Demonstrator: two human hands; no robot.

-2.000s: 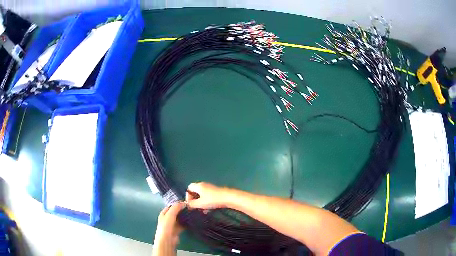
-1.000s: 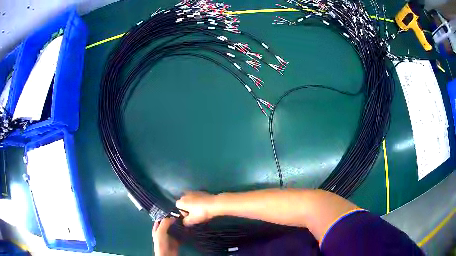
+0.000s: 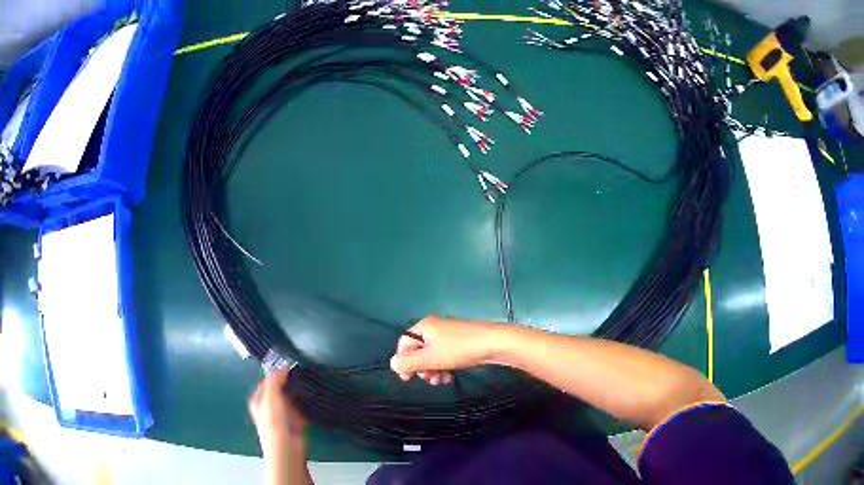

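Observation:
A large looped bundle of black cables (image 3: 204, 208) lies on the green bench, its white and red wire ends fanned at the top. My left hand (image 3: 274, 407) is on the bundle at the lower left, beside a pale wrapped band (image 3: 276, 361); it is blurred and its fingertips are partly hidden. My right hand (image 3: 431, 350) is closed on a thin black cable, raised over the lower part of the bundle. A second thick bundle (image 3: 696, 208) curves down the right side, its ends fanned at the top right.
Blue bins with papers (image 3: 152, 104) stand at the upper left, and a shallow blue tray with white paper (image 3: 123, 322) lies below them. Printed sheets (image 3: 791, 242) lie at the right. A yellow heat gun (image 3: 779, 66) lies at the upper right, near a blue object (image 3: 853, 256) at the edge.
My right hand has moved right, away from the wrapped band, pulling a thin cable from the bundle. My left hand has shifted slightly left. A thin pale strand now shows inside the loop's left side.

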